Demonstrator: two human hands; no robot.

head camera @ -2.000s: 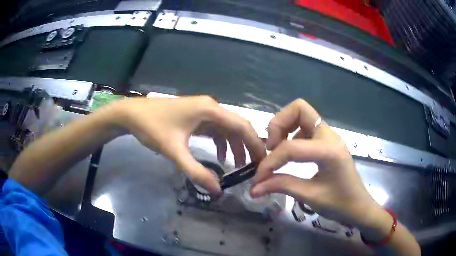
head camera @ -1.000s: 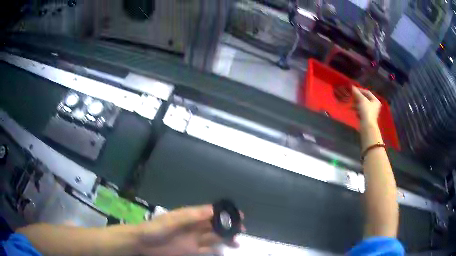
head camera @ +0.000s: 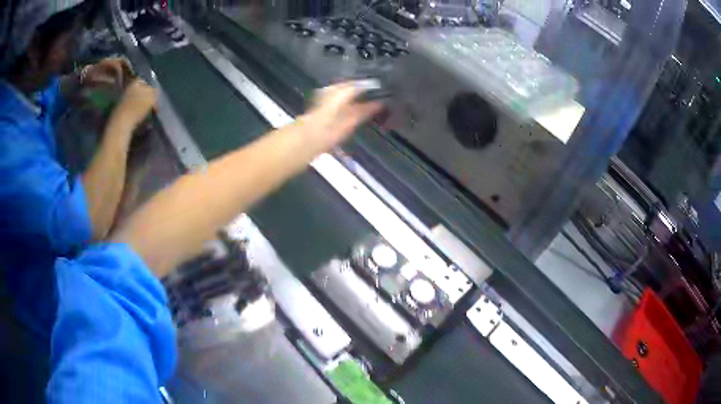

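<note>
My left hand (head camera: pixel 344 110) is stretched out over the far rail of the belt, blurred. A small dark part with a pale top (head camera: pixel 371 90) shows at its fingertips, apparently the round part. My right hand is out of the picture. A twin-disc module (head camera: pixel 403 276), with two bright white discs on a grey plate, lies on the dark green belt (head camera: pixel 292 217) below my forearm.
A person in blue (head camera: pixel 39 173) works at the left beside the belt. A grey machine box with a round dark opening (head camera: pixel 472 120) stands beyond the rail. Dark metal parts (head camera: pixel 213 284) lie on the near bench. A green label (head camera: pixel 356 383) and red tray (head camera: pixel 664 355) also show.
The view has swung left. My left hand has moved from near the belt's close side to beyond its far rail. My right hand, earlier over the red tray, has left the picture.
</note>
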